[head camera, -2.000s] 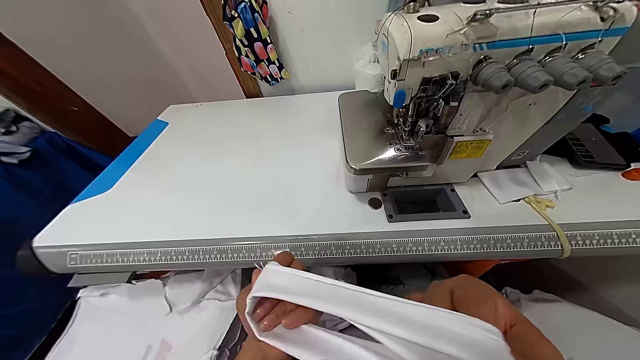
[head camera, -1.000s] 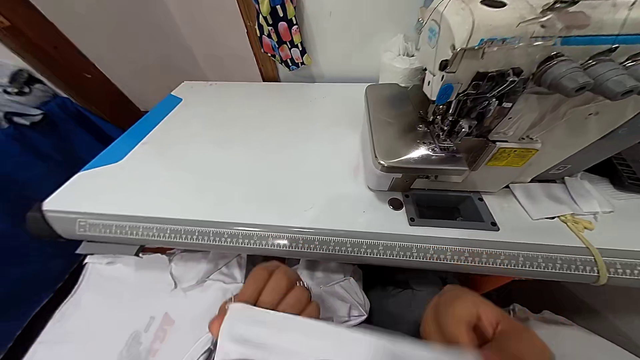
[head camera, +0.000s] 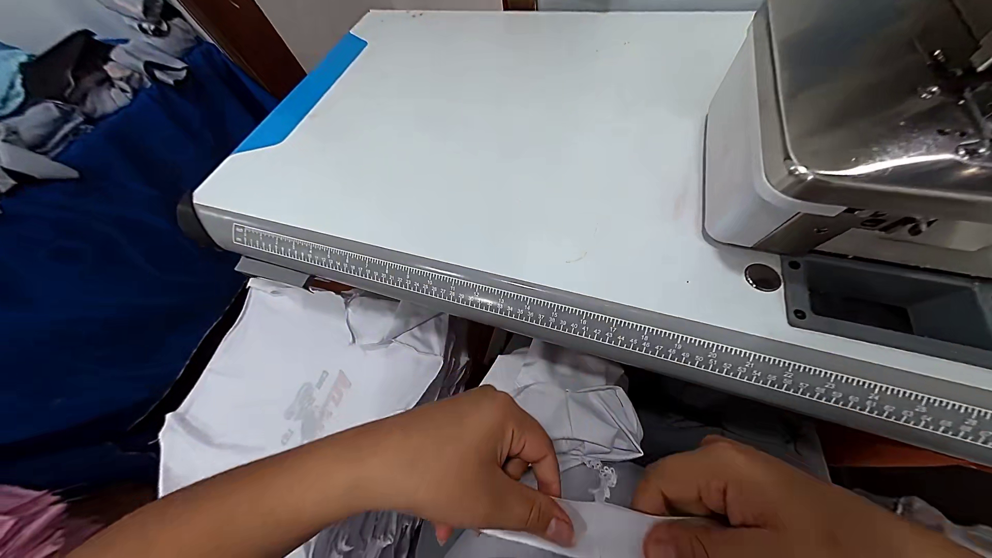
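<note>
Low in the view, a folded white fabric strip (head camera: 608, 527) is stretched between my two hands, below the front edge of the sewing table. My left hand (head camera: 496, 473) pinches its left part between thumb and fingers. On the right part, my right hand (head camera: 721, 504) has a similar grip. The strip's lower part runs out of view. Behind the hands lies a crumpled white cloth piece (head camera: 573, 403), and to the left a stack of white fabric pieces (head camera: 310, 380) with a faded print. An overlock sewing machine (head camera: 744, 178) stands on the table at the right, partly cut off.
The white table (head camera: 496, 139) has a grey front edge with a printed ruler (head camera: 542, 310). A recessed grey tray (head camera: 883, 302) sits in front of the machine. Blue fabric (head camera: 116, 294) hangs at the left, with mixed cloth scraps (head camera: 93, 85) on top.
The view has swung left and down. The white strip, a long loop about two seconds ago, now shows as a short stretch between my hands, which have come closer together.
</note>
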